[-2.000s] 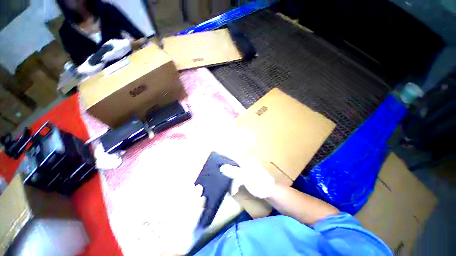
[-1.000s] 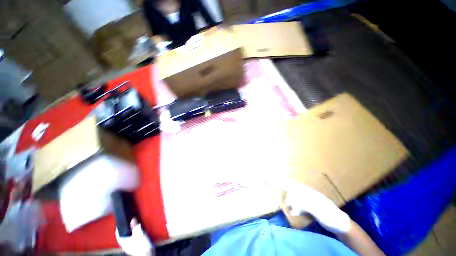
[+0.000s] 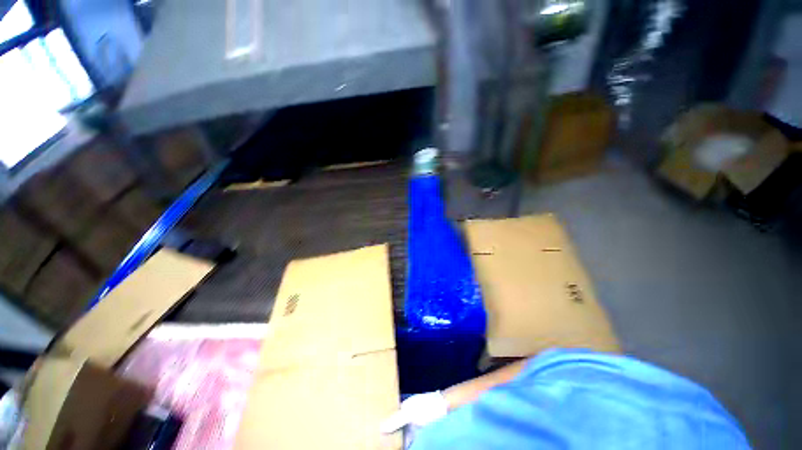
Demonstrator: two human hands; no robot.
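A creased tan cardboard sheet lies in front of me, its far part over the mesh conveyor and its near part over the pink bubble wrap. My right hand, in a white glove, is at the sheet's right edge near the bottom of the picture. The fingers touch or overlap the edge; blur and the low angle hide whether they grip it. My left hand is out of the picture. A black device shows cut off at the lower left.
A standing carton and another cardboard sheet are at the left. A blue-wrapped rail runs right of my sheet, with flat cartons beyond. A grey hood covers the conveyor's far end. An open carton stands far right.
The view has swung right, so the red surface and the coworker have left it. My left hand, last seen with a black device by the foam, is gone. My right hand stays by the sheet.
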